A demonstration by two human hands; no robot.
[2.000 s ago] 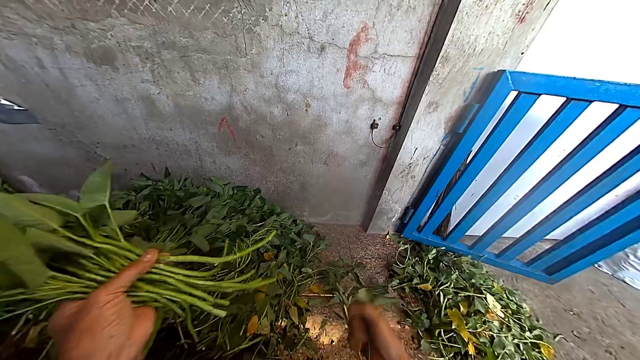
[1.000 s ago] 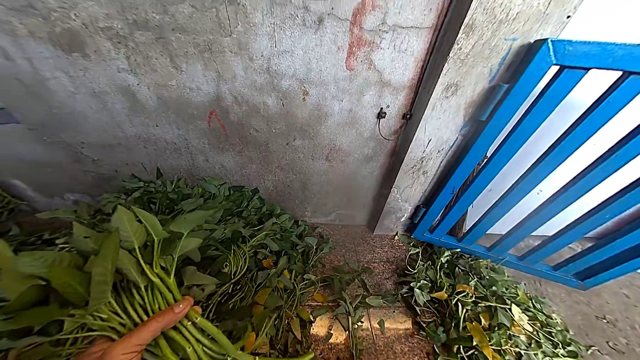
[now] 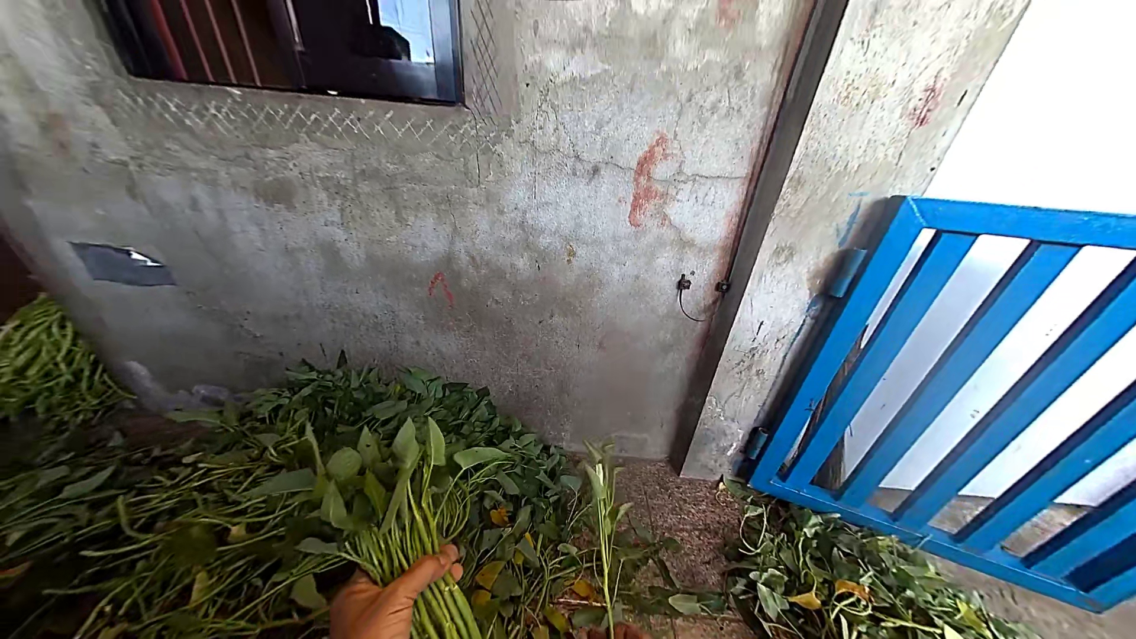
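My left hand [image 3: 395, 596] is closed around a bunch of leafy green stems [image 3: 417, 537] at the bottom centre, leaves pointing up and cut ends down. To its right, my right hand [image 3: 619, 631] shows only as fingertips at the bottom edge, at the base of a single upright leafy stem [image 3: 603, 524]. Behind the bunch lies a large heap of leafy greens [image 3: 426, 399] against the wall.
A cracked concrete wall [image 3: 355, 204] with a window [image 3: 293, 44] stands ahead. On the right is a blue metal gate [image 3: 958, 346], with a smaller pile of greens and yellowed leaves [image 3: 825, 577] below it. More green stems [image 3: 49, 364] lie at the far left.
The bunch in my left hand, slanted before, now stands upright. My right hand, out of view a second ago, shows again at the bottom edge beside a single stem. The view has tilted up.
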